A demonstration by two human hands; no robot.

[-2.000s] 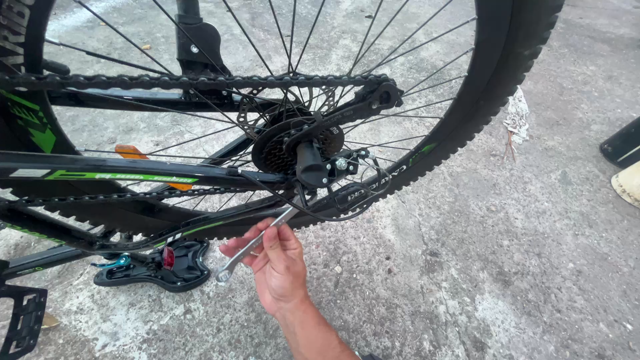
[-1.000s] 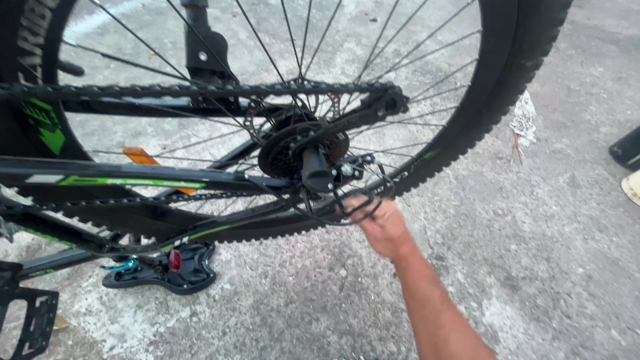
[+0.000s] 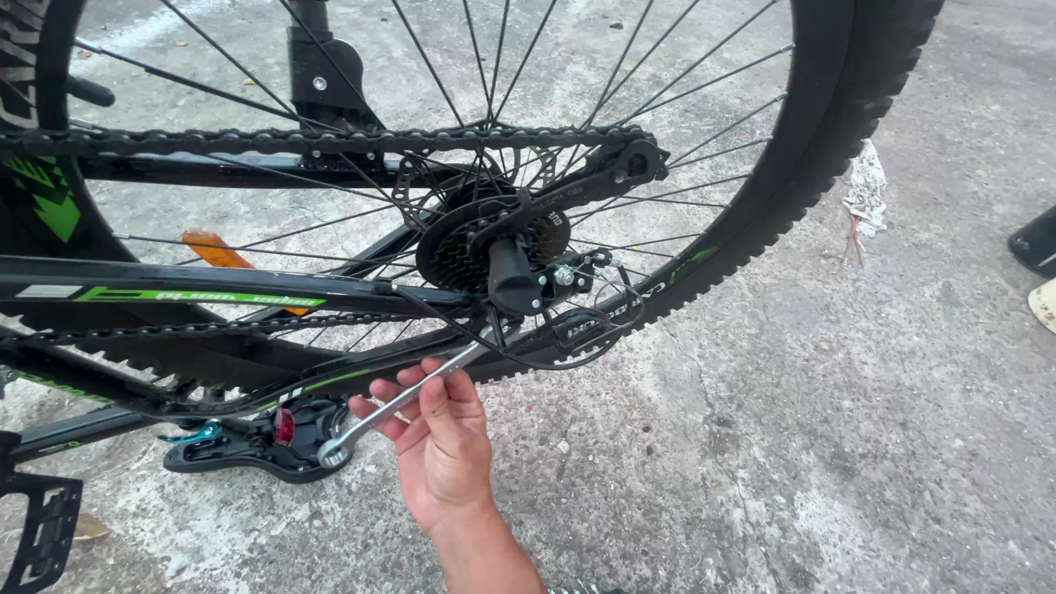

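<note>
My right hand (image 3: 441,437), palm toward the camera, pinches the shaft of a silver combination wrench (image 3: 404,398) between thumb and fingers. The wrench slants up to the right, its ring end at the lower left. Its upper end meets the rear axle area under the black derailleur (image 3: 516,280); the exact contact is partly hidden. Cable housing (image 3: 536,365) loops just right of that end. The cassette (image 3: 454,252) sits in the middle of the spoked rear wheel, with the chain (image 3: 330,142) running above. My left hand is not in view.
The bicycle is upside down on rough concrete (image 3: 742,462). Its saddle (image 3: 247,462) lies low at the left, near a pedal (image 3: 41,511). The knobbly rear tyre (image 3: 858,107) curves up at the right. A white frayed scrap (image 3: 866,194) and dark cylindrical objects (image 3: 1035,241) are further right.
One second ago my right hand was at the cable loop right of the axle. It has moved left and down and is on the wrench, much as two seconds ago.
</note>
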